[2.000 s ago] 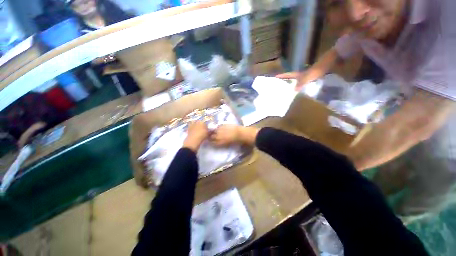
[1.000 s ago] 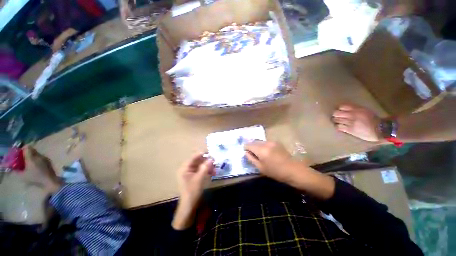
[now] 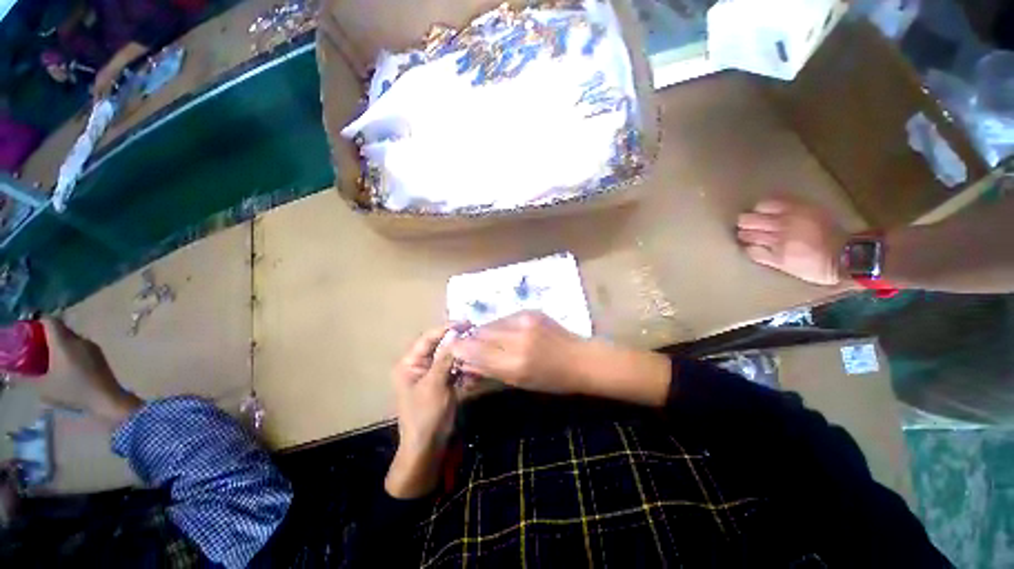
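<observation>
A white square plate (image 3: 565, 291) lies on the brown bench in front of me, with small dark parts standing on its far half. My left hand (image 3: 425, 383) is at the plate's near left corner, its fingertips pinching a small metal fitting (image 3: 456, 365). My right hand (image 3: 520, 353) covers the plate's near part, and its fingertips meet my left fingertips at the fitting. The fitting is mostly hidden by the fingers. Behind the plate stands the open parts carton (image 3: 500, 213), with glittering fittings and a crumpled white liner (image 3: 495, 139).
A neighbour's forearm and hand (image 3: 792, 242) with a watch rest on the bench at right. A side carton (image 3: 878, 133) and white pieces (image 3: 767, 36) are behind it. At left, another person's hand (image 3: 78, 367) holds a red tool (image 3: 22, 348). Loose parts (image 3: 152, 300) lie on the bench.
My right hand has moved left from the plate to meet my left hand at the small fitting. The view has shifted slightly, and the left neighbour's plate has moved further left.
</observation>
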